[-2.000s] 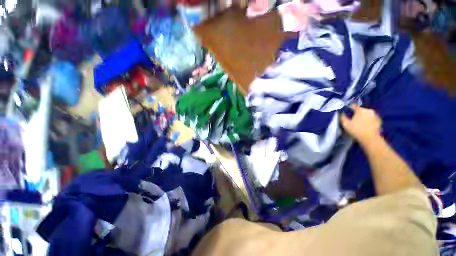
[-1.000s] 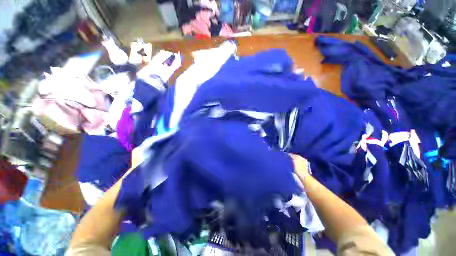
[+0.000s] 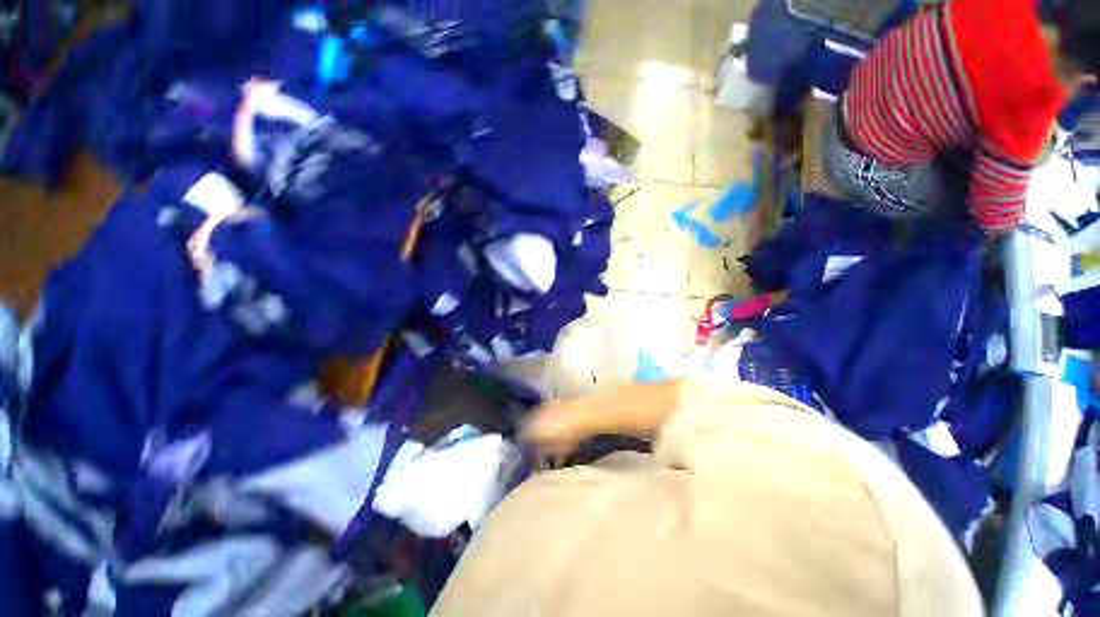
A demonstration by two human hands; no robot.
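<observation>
Navy and pale grey garment bundles (image 3: 169, 350) lie heaped on the left, some tied with narrow white or pinkish strips (image 3: 247, 121). My right hand (image 3: 555, 429) is blurred at the lower middle, in front of my beige clothing, with the forearm pointing left. Its fingers are unclear, and I cannot tell whether it holds anything. A white cloth piece (image 3: 444, 482) lies just left of it, contact unclear. My left hand is not in view.
A person in a red striped top (image 3: 917, 90) is at the upper right. A navy heap (image 3: 887, 319) lies on the right beside a pale table edge (image 3: 1028, 422). Bright blue scraps (image 3: 732, 201) lie on the tiled floor (image 3: 651, 247). Brown table surface (image 3: 54, 223) shows at the left.
The view has swung right from the table to the floor aisle. Both hands were at a navy bundle; now only my right hand shows, near my body.
</observation>
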